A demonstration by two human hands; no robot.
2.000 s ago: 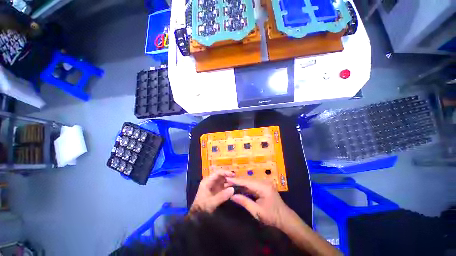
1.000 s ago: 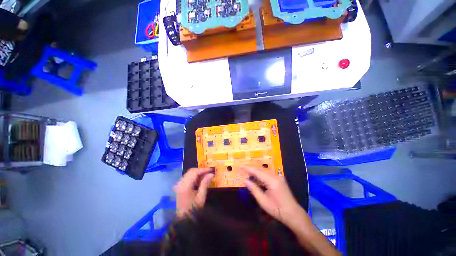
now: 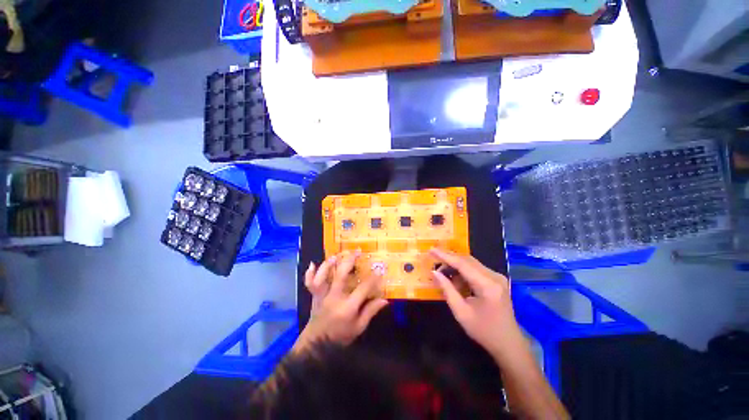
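Observation:
The orange assembly fixture [image 3: 396,245] lies flat on a black surface in front of me. Its far row has small dark components [image 3: 376,222] in the four positions. In the near row a round dark hole [image 3: 409,267] shows. My left hand [image 3: 337,299] is over the near-left part of the fixture, fingers spread. My right hand [image 3: 478,297] is at the near-right position, thumb and forefinger close to a small dark spot. Whether either hand holds a small part cannot be made out.
The white machine [image 3: 353,107] with a touchscreen [image 3: 443,105] and red button [image 3: 590,97] stands ahead. A module tray [image 3: 234,230] is at left, an empty blister tray [image 3: 238,107] beyond it. A greyish component tray [image 3: 628,199] is at right. Blue stools [image 3: 567,321] stand around.
My hands came together near the fixture's front edge, then parted. My left hand has since moved right over the near row, and my right hand to its right end. The camera view has shifted.

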